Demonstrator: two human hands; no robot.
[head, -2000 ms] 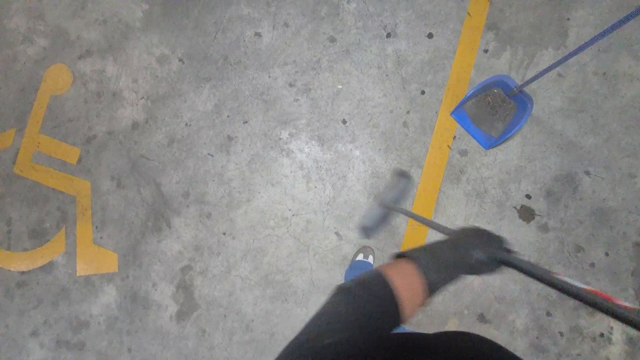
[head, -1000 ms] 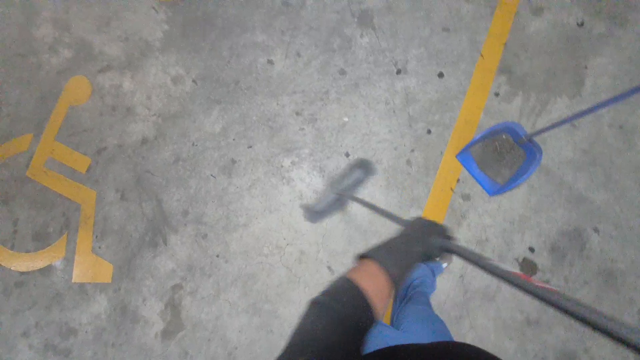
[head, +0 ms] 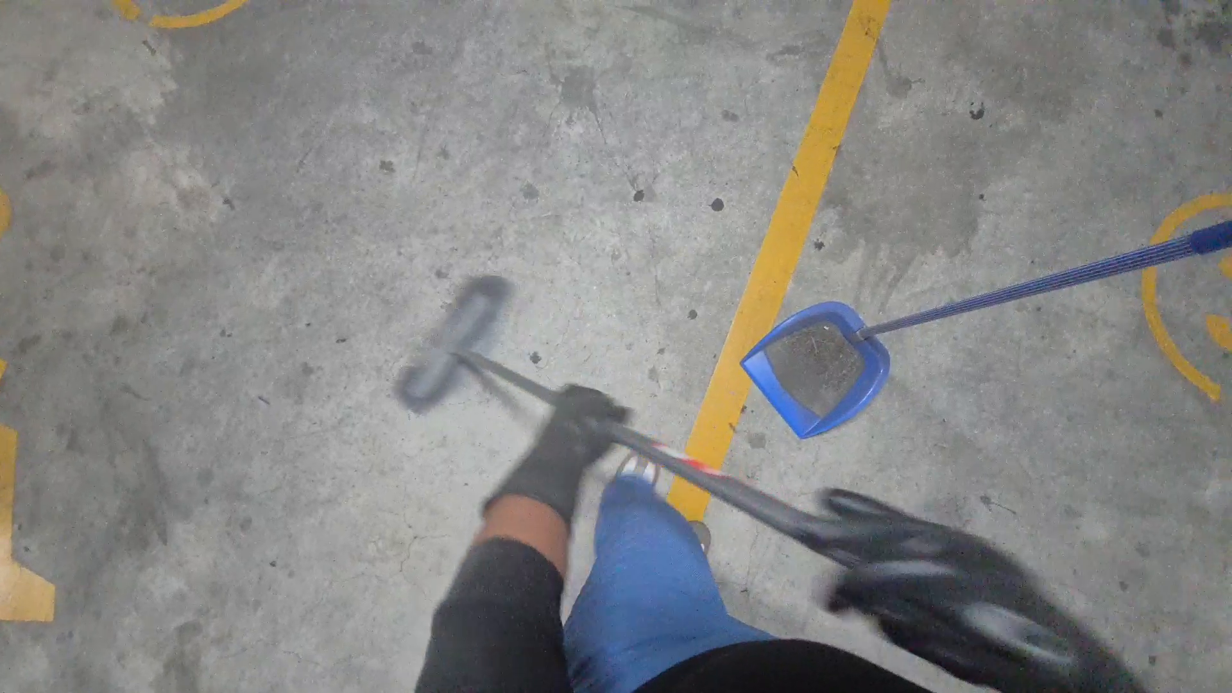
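Note:
A push broom [head: 454, 339] with a grey head, blurred, is over the concrete floor left of centre. My left hand [head: 580, 426], in a dark glove, grips its handle a short way behind the head. Farther back on the same handle, at the lower right, is my right hand [head: 895, 558] in a black glove; it is blurred, with its fingers around the end part of the handle. A blue long-handled dustpan [head: 871, 385] holding grey dirt lies to the right, clear of both hands, its mouth facing lower left.
A yellow painted line [head: 791, 217] runs down the concrete floor [head: 318, 241], passing beside the dustpan's lip. More yellow markings [head: 24, 587] show at the left and right edges. My legs in blue jeans [head: 647, 568] stand at the bottom, beside the line's lower end.
My right hand has come into view at the lower right, on the broom handle. My left hand still grips the handle. The view has shifted over the floor.

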